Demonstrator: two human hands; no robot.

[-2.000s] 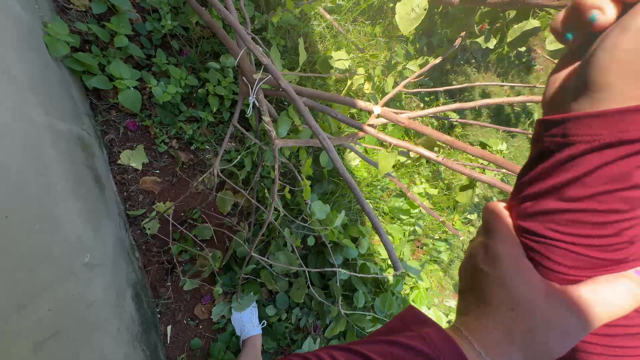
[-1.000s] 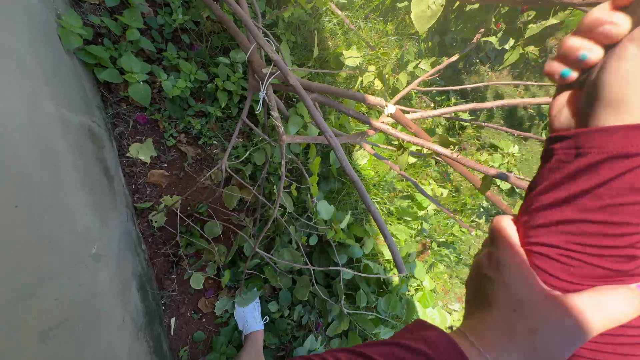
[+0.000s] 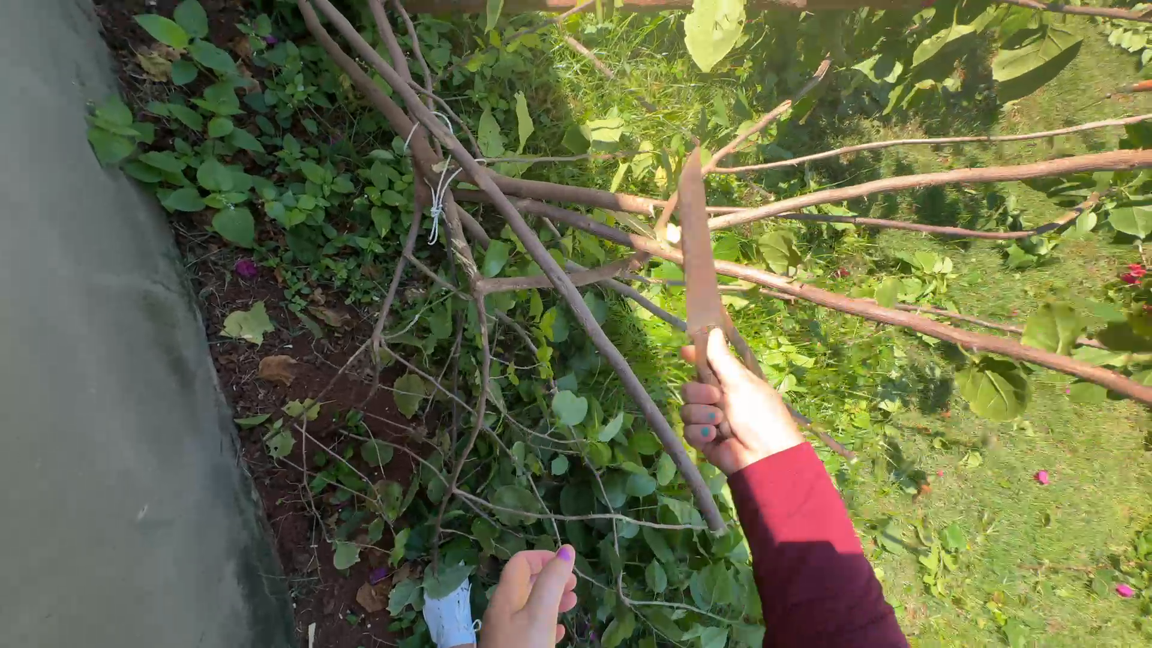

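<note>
My right hand, in a maroon sleeve, grips the handle of a large knife with a rusty blade. The blade points up and crosses in front of thin woody branches. Near the bottom edge is my left hand, its fingers curled and thumb folded over, with no object visible in it. A long bare stem slants down from the upper left and ends above and between the hands. White string is tied around stems at the upper left.
A grey wall runs down the left side, beside reddish soil and leafy ground plants. A white-covered foot is partly hidden by leaves at the bottom. Sunlit grass lies to the right, with leafy branches above.
The arms, close together at the right before, have moved apart. My right hand now extends forward with the knife, which the earlier frames do not clearly show; my left hand is at the bottom.
</note>
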